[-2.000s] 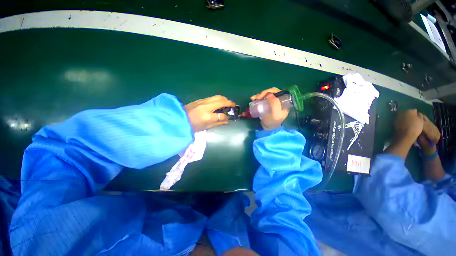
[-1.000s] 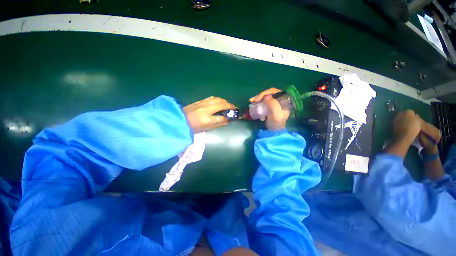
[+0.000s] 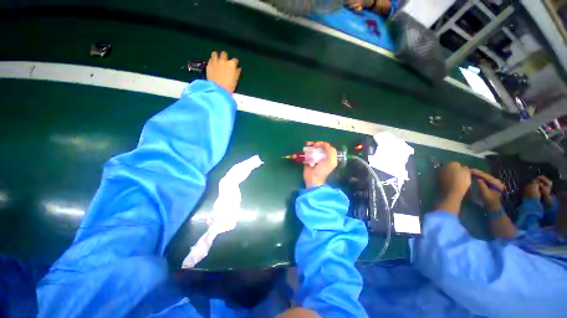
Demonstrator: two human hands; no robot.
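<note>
My left hand (image 3: 224, 71) is stretched out beyond the white strip. A small black and silver workpiece (image 3: 197, 64) lies right beside its fingers on the left; whether the fingers grip it cannot be told. My right hand (image 3: 321, 164) is closed around the dispensing syringe (image 3: 315, 155), held above the green bench. Its reddish front and thin needle point left, with nothing at the tip. A clear air hose (image 3: 380, 186) runs from its rear. The long crumpled wiping strip (image 3: 229, 197) lies on the bench between my arms.
The black controller (image 3: 405, 210), with a red light and white crumpled wipe (image 3: 390, 155) on top, stands right of my right hand. More small units (image 3: 101, 49) sit beyond the white strip (image 3: 276, 109). Blue-sleeved people (image 3: 479, 254) work at the right; another is across the line.
My left hand has moved from the needle tip out over the white strip. The syringe is still in my right hand, now apart from any workpiece. The view has shifted.
</note>
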